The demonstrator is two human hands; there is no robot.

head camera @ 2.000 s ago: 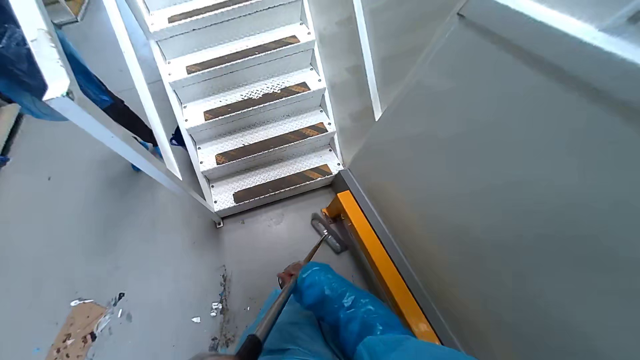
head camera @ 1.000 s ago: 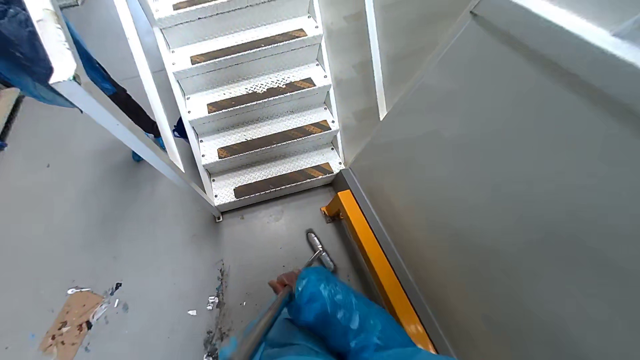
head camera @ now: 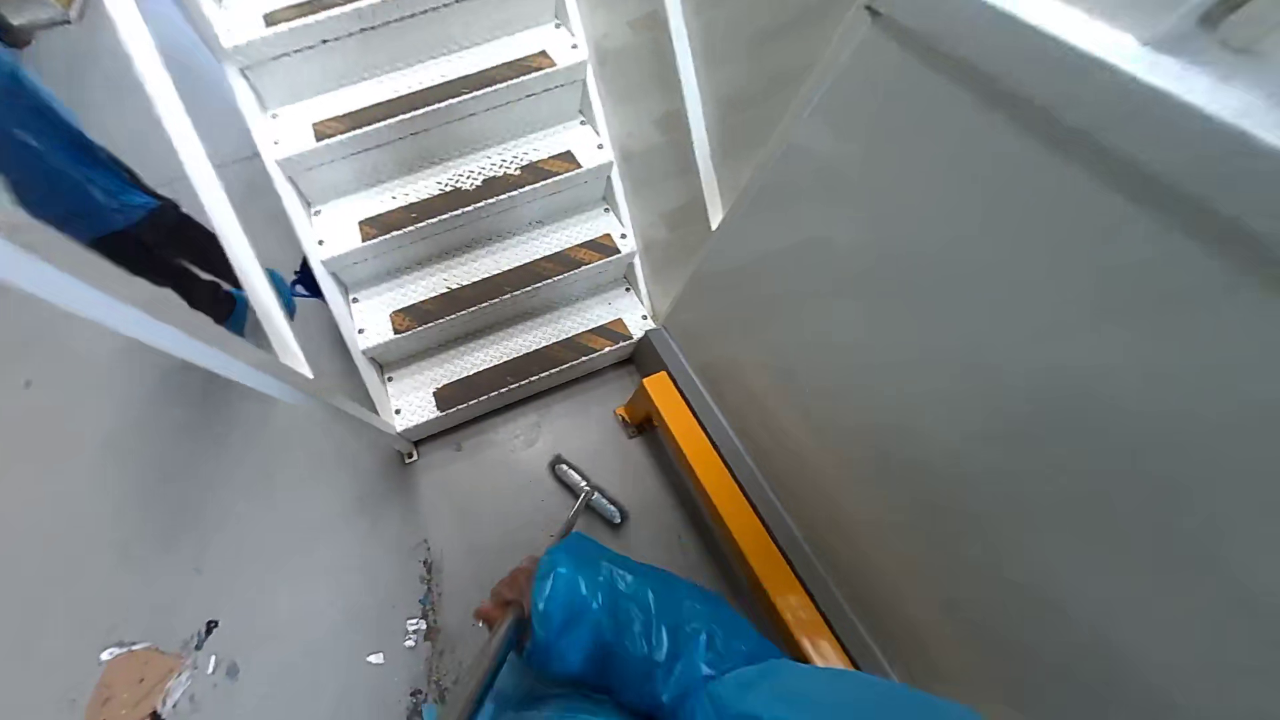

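Note:
My right hand [head camera: 510, 595], its arm in a shiny blue plastic sleeve [head camera: 640, 620], is closed around the pole [head camera: 485, 660] of a long-handled floor brush. The narrow, silvery brush head [head camera: 588, 490] rests on the grey floor beyond the hand, between the foot of the white metal stairs and the yellow barrier. It lies diagonally, apart from both. The lower end of the pole runs out at the bottom edge, and my left hand is not in view.
White stairs [head camera: 500, 345] with worn striped treads rise ahead, a white railing [head camera: 190, 180] on their left. The yellow barrier [head camera: 740, 510] runs along the grey wall [head camera: 980, 400] at right. Cardboard [head camera: 135, 685] and foil scraps [head camera: 415, 628] lie lower left. A person in blue [head camera: 75, 160] stands beyond the railing.
The brush head has moved left, away from the yellow barrier, with my right hand still on the pole. More of the person's legs shows beyond the railing.

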